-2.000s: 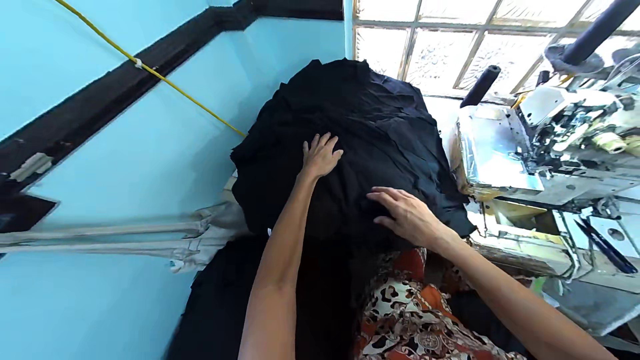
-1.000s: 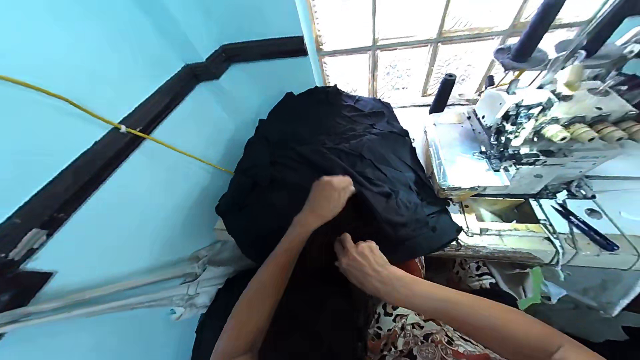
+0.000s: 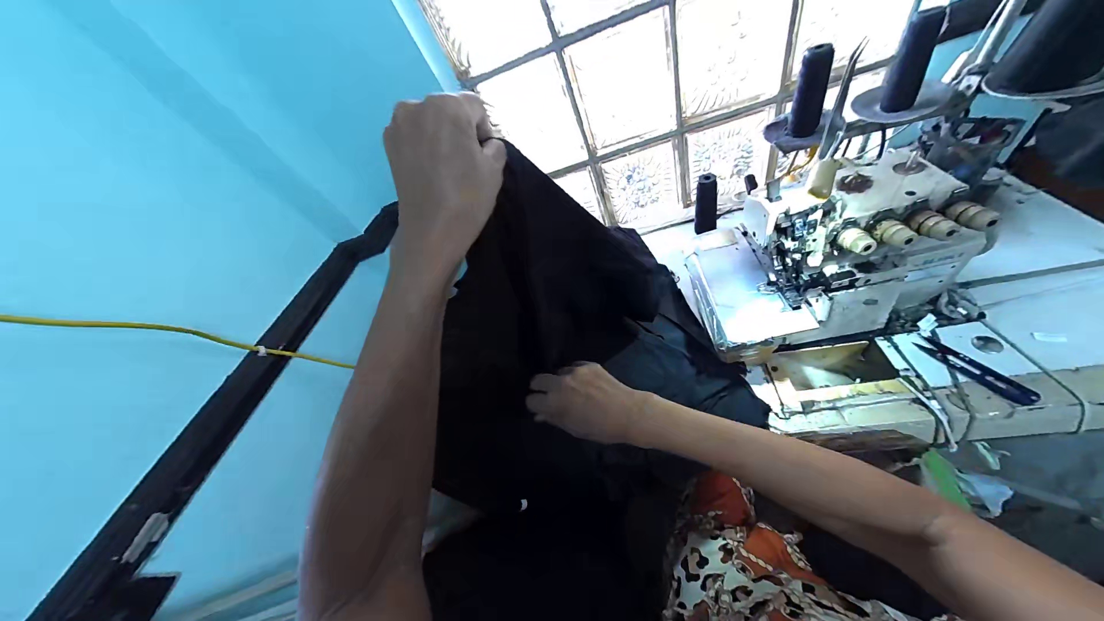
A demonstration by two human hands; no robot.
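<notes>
My left hand (image 3: 444,164) is raised at the upper middle, closed on an edge of black fabric (image 3: 561,259) that hangs down from it. Lower and to the right, my right hand (image 3: 582,401) pinches the same dark cloth, its fingertips partly lost against the black. Behind and below lies more of the dark fabric pile (image 3: 690,362), reaching toward the sewing table. A small white tag (image 3: 523,504) shows on the cloth below my hands.
An overlock sewing machine (image 3: 871,233) with thread cones (image 3: 811,90) stands at right. Thread snips (image 3: 979,371) lie on the table's front. A glass-block window (image 3: 638,95) is behind. A yellow cable (image 3: 172,328) runs along the blue wall at left. Patterned cloth (image 3: 750,569) covers my lap.
Two seconds ago both hands lay on the pile. My left hand has since closed on the black fabric and lifted it high; my right hand has closed on cloth too. The view has shifted.
</notes>
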